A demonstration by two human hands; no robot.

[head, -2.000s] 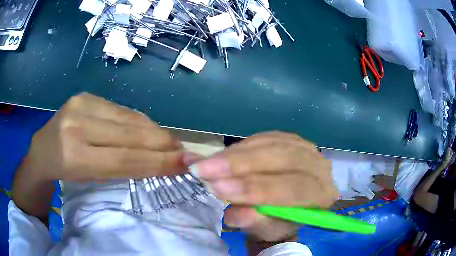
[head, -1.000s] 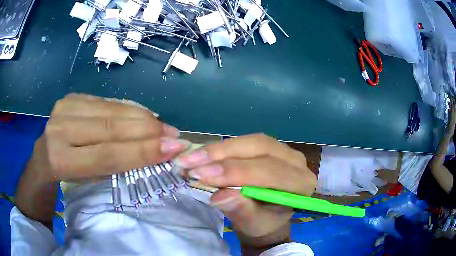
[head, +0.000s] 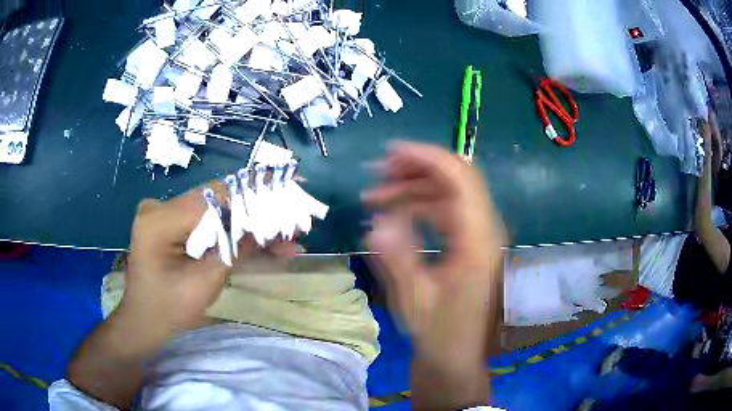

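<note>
My left hand [head: 180,249] is closed on a fanned row of slim metal rods with white flag labels [head: 261,209]. The rod ends point up and away from me, and the labels overlap over my fingers. My right hand [head: 433,233] is blurred, with its fingers apart and nothing seen in it, to the right of the row. The green hand tool [head: 465,112] lies on the dark green mat beyond my right hand. A loose pile of tagged rods [head: 265,60] lies beyond my left hand.
A flat silver scale [head: 24,76] is at the far left. Red-orange handled snips [head: 555,112], translucent plastic bags [head: 586,48] and a small dark item [head: 644,185] are at the right. Below the bench is a cardboard box [head: 514,321] with white contents. Part of a person [head: 710,225] shows at the right edge.
My right hand has let go of the green tool, which now lies on the mat. My left hand has raised and turned the rods, so their labels show. The view has shifted.
</note>
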